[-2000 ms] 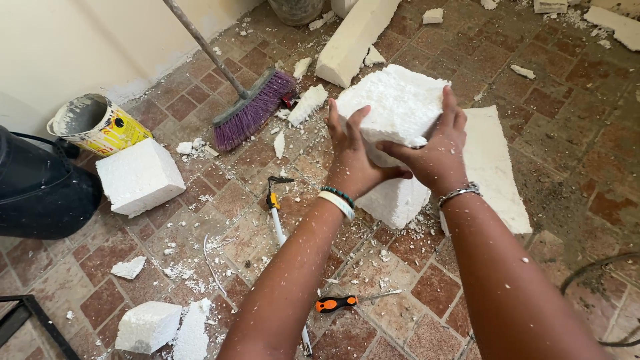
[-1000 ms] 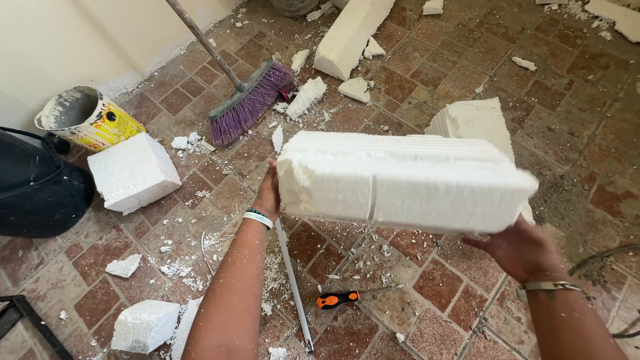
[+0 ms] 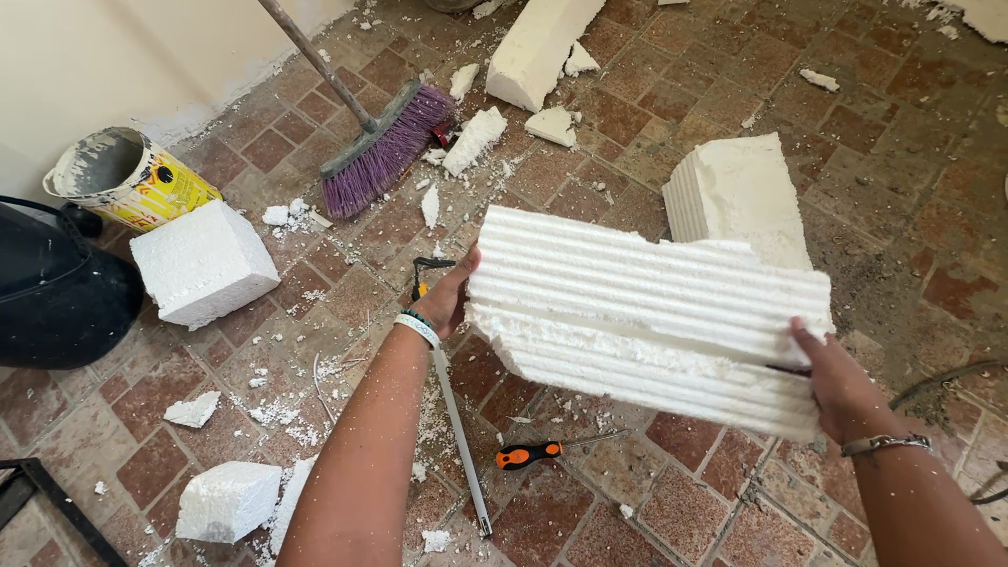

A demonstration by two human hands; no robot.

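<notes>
A long white polystyrene foam block (image 3: 630, 307) with a ribbed face is held above the tiled floor, tilted down to the right. My left hand (image 3: 447, 299) grips its left end, fingers hidden behind it. Its right end is in my right hand (image 3: 839, 378), thumb on the ribbed face. Below lies an orange and black screwdriver (image 3: 529, 454). A grey metal rod-like tool (image 3: 461, 441) with a yellow part and black hook at its top lies beside my left forearm. Another foam block (image 3: 748, 189) rests behind the held one.
On the left stand a yellow and white bucket (image 3: 130, 177), a black container (image 3: 63, 291) and a foam block (image 3: 205, 264). A purple-bristled broom (image 3: 386, 146) rests near the wall. Foam pieces (image 3: 228, 500) and crumbs litter the floor. A black frame (image 3: 59, 504) is at lower left, a cable (image 3: 945, 378) at right.
The hands have moved apart from a smaller-looking foam end to opposite ends of the long block. The block has turned, and its ribbed face now shows. The screwdriver has stayed put.
</notes>
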